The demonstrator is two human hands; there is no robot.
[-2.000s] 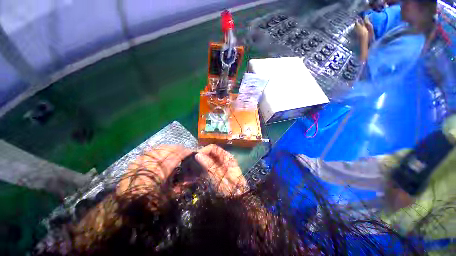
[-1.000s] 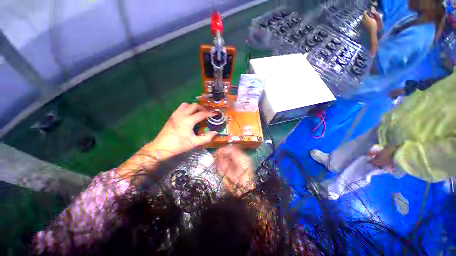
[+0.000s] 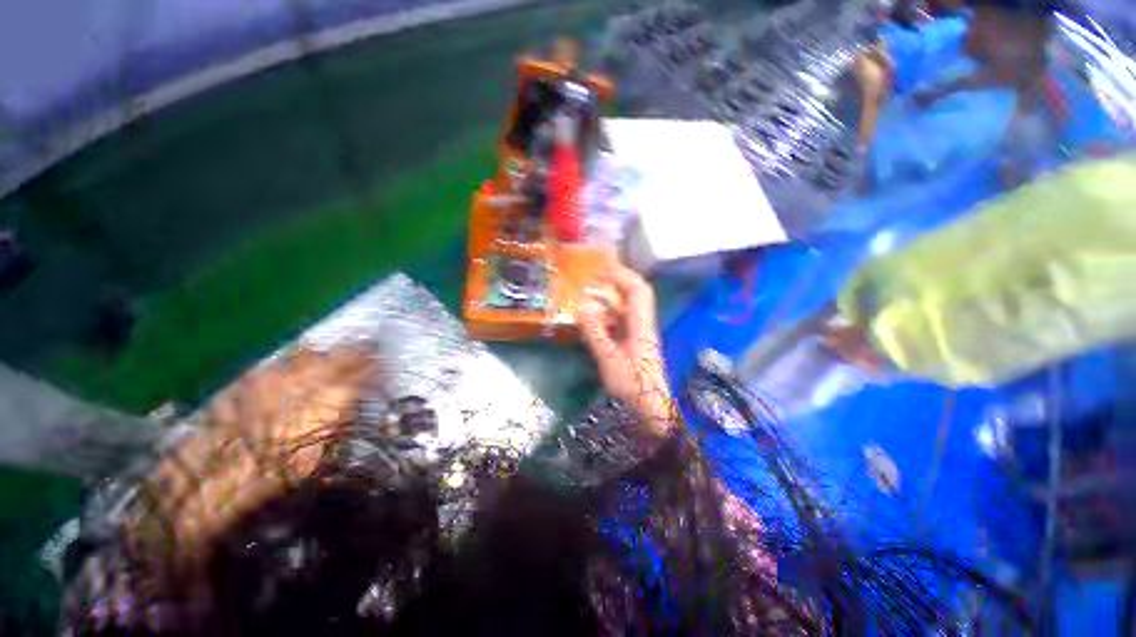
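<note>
The orange test fixture (image 3: 483, 292) stands on the bench, blurred. Its red clamp handle (image 3: 567, 193) is lowered in front of the upright back. A round unit (image 3: 518, 279) sits in the seat over a pale square. My right hand (image 3: 615, 317) is at the fixture's front right corner, fingers bent; whether it touches a switch there is unclear. My left hand (image 3: 280, 417) is blurred and partly behind hair, over the left part of the silvery mat (image 3: 405, 326); its fingers are hard to make out. A dark round unit (image 3: 414, 419) lies on the mat.
A white box (image 3: 704, 187) stands right of the fixture, with a label card between them. Blister trays (image 3: 797, 93) lie beyond it. A person in blue (image 3: 941, 125) is at the upper right. A yellow-green sleeve (image 3: 997, 274) reaches in from the right. Hair covers the bottom.
The clamp handle has gone from upright to lowered. My left hand has left the seat and moved back over the mat. My right hand has moved up to the fixture's right side.
</note>
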